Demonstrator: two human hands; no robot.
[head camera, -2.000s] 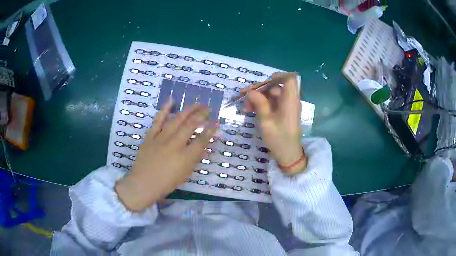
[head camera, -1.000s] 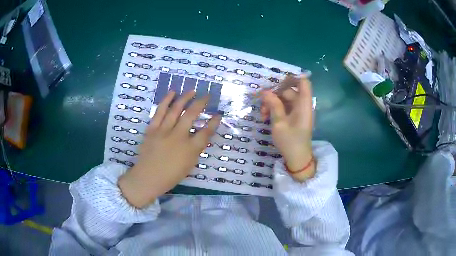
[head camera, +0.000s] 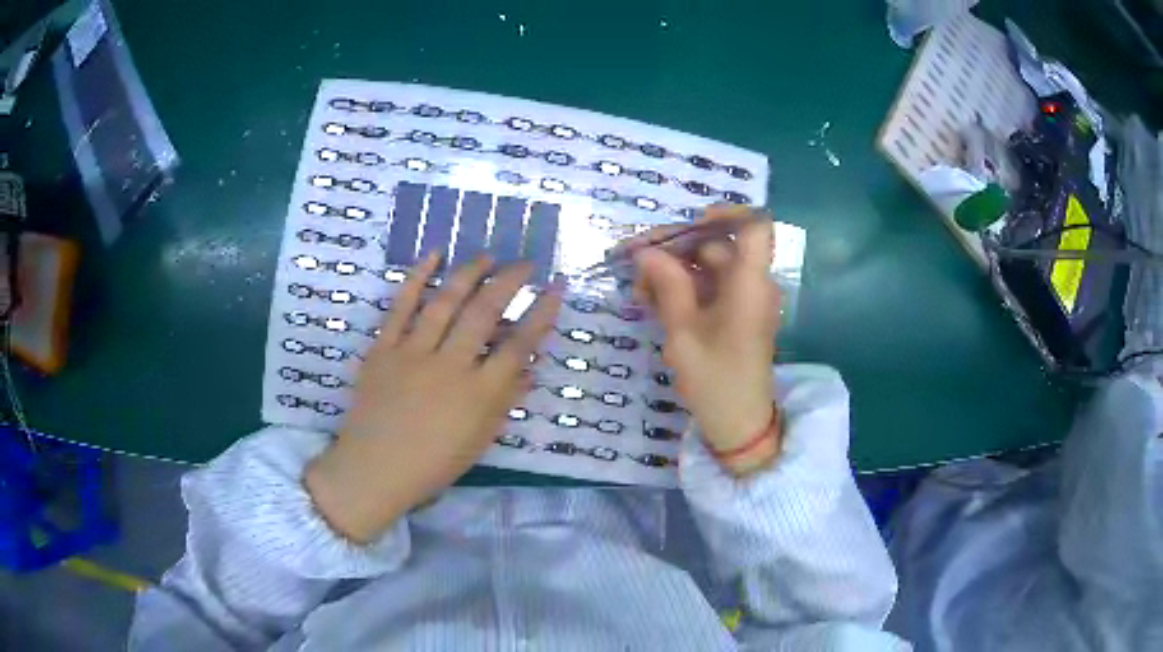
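A white tray (head camera: 296, 382) holds rows of small dark components (head camera: 577, 364) with white centres. A clear glossy backing film (head camera: 787, 255) lies over the tray and sticks out past its right edge. Several dark adhesive strips (head camera: 473, 226) sit side by side on the film. My left hand (head camera: 440, 357) lies flat with fingers apart, its fingertips at the strips' lower ends. My right hand (head camera: 714, 318) grips thin tweezers (head camera: 676, 234), their tip pointing left near the glare right of the strips. Whether the tip holds a piece cannot be told.
A dark strip sheet with clear edges (head camera: 109, 127) and an orange-framed block (head camera: 45, 303) lie at left. At right are a second tray (head camera: 937, 102), a green-and-white cap (head camera: 980, 210) and a black device with a yellow label (head camera: 1069, 255). Another person's sleeve (head camera: 1097, 510) shows at lower right.
My right hand moved right, then came back left with the tweezers to beside the strips. My left hand stays near the strips' lower ends. The whole view has shifted slightly.
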